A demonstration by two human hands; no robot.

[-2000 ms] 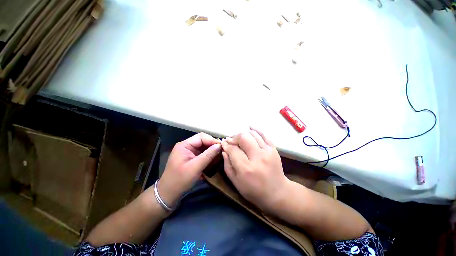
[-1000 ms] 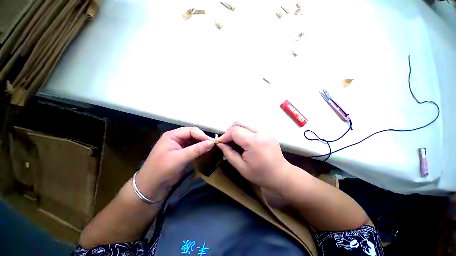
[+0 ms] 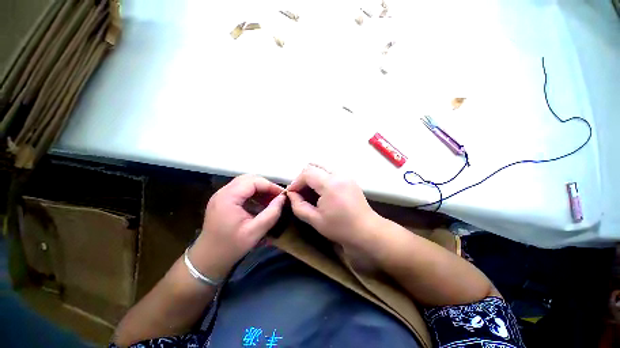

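Observation:
A brown fabric piece (image 3: 341,272) lies over my lap and runs up to my hands near the table's edge. My left hand (image 3: 241,212) pinches its upper end between thumb and forefinger. My right hand (image 3: 332,204) pinches the same spot from the right, so the fingertips of both hands almost meet. The bit of edge between the fingertips is tiny and mostly hidden. A red bar-shaped tool (image 3: 387,149) lies on the white table beyond my right hand. Thread snips (image 3: 445,138) with a pink-purple handle lie beside it, tied to a dark cord (image 3: 506,163).
The white table (image 3: 204,95) spans the view ahead. Small tan offcuts (image 3: 245,29) are scattered on its far part. A small pink tool (image 3: 575,202) lies near the right edge. Stacked brown pieces (image 3: 61,75) stand at upper left. A carton of brown pieces (image 3: 81,251) is below left.
The view has shifted slightly, so the table items appear further left. Both hands have stayed together at the fabric's end, with small changes in finger position.

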